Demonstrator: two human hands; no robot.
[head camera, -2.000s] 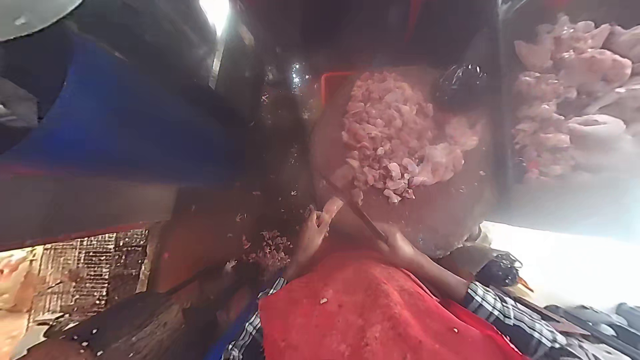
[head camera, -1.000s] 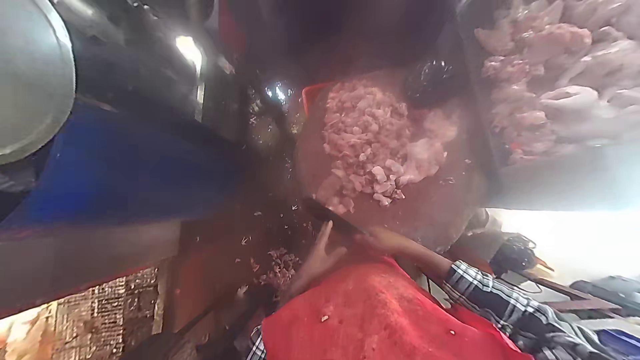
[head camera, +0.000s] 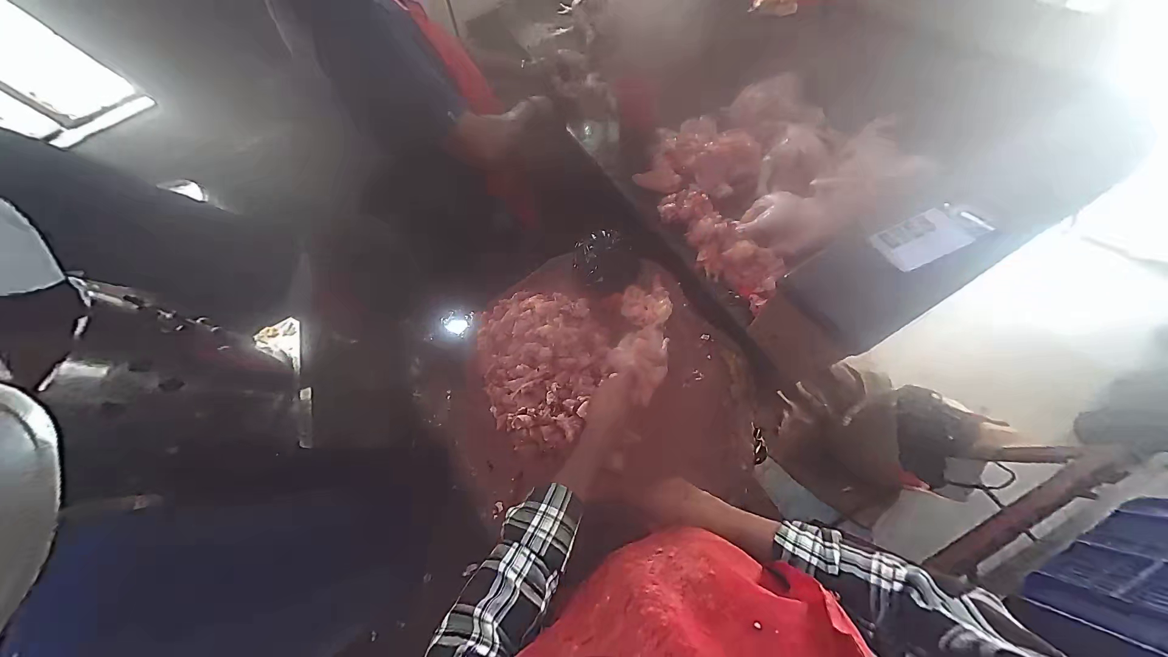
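Many small pieces of raw meat (head camera: 538, 360) lie heaped on a round chopping board (head camera: 703, 411). My left hand (head camera: 616, 392) reaches over the board to larger raw meat pieces (head camera: 646, 310) at the heap's right side; blur hides its fingers and whether it grips them. Nearer to me, my right hand (head camera: 652, 497) is low over the board's near part, in front of my red apron (head camera: 693, 593). Its fingers are blurred, and I cannot make out a knife in it.
A metal tray or counter (head camera: 849, 310) at the upper right bears more large raw meat pieces (head camera: 730, 182). Another person's hand (head camera: 502, 128) shows at the top, beyond the board. A blue crate (head camera: 1104, 575) stands at lower right, and a dark blue surface (head camera: 228, 566) lies at lower left.
My left hand has moved away from my apron, forward to the larger meat pieces. The knife seen between my hands earlier is no longer distinct. The view has turned markedly.
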